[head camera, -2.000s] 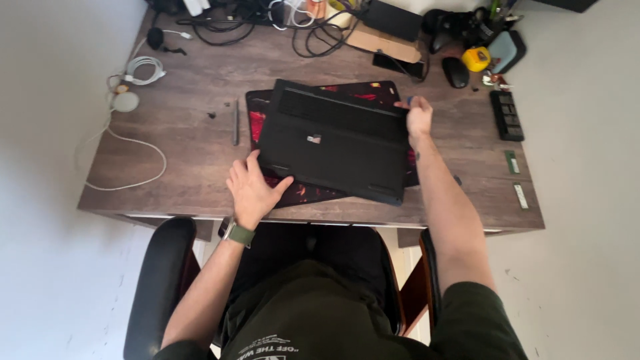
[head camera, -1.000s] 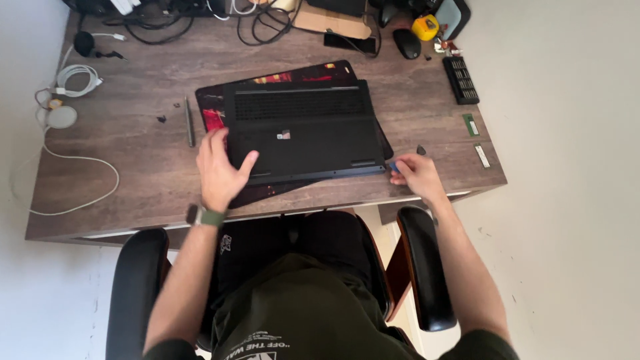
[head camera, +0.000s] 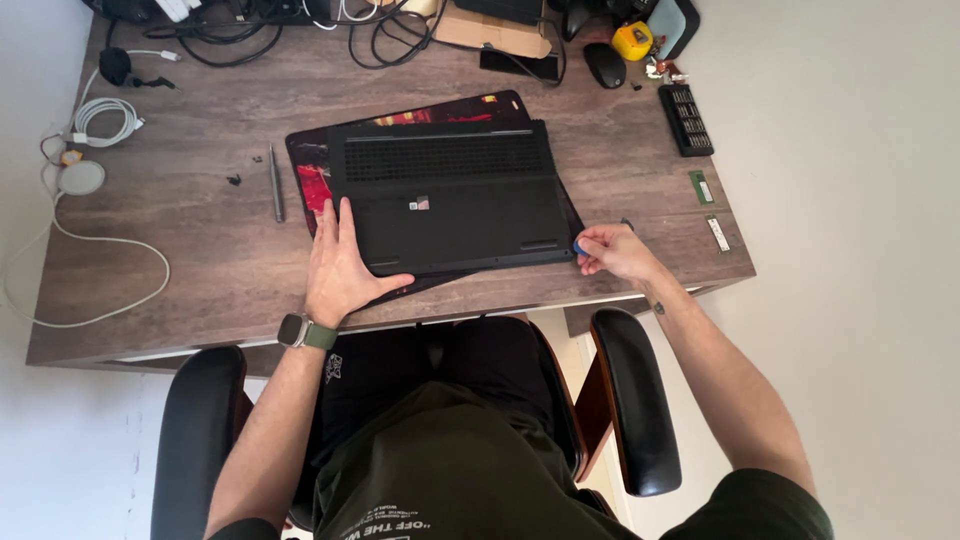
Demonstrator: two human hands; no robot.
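A black laptop [head camera: 465, 217] lies bottom side up on a black and red mat [head camera: 450, 112], its vent grille toward the back. My left hand [head camera: 339, 262] rests spread on its front left corner, thumb along the front edge. Between the fingertips of my right hand [head camera: 611, 251] is a small blue pick [head camera: 580, 247], held at the laptop's front right corner. Left of the mat lie a grey pen-shaped screwdriver [head camera: 277, 184] and a few small dark screws [head camera: 234, 180].
A black bit case [head camera: 685, 120], a green memory module [head camera: 702, 187] and a narrow module with a white label [head camera: 718, 233] lie at the right. Behind are a mouse [head camera: 604, 65], a yellow tape measure [head camera: 632, 40], cardboard [head camera: 491, 34] and cables. A white cable [head camera: 105, 124] lies coiled at the left.
Two seconds ago my right hand was at the laptop's back right corner; it has since come to the front right corner. The laptop has turned to lie straighter. My left hand stays at the left front.
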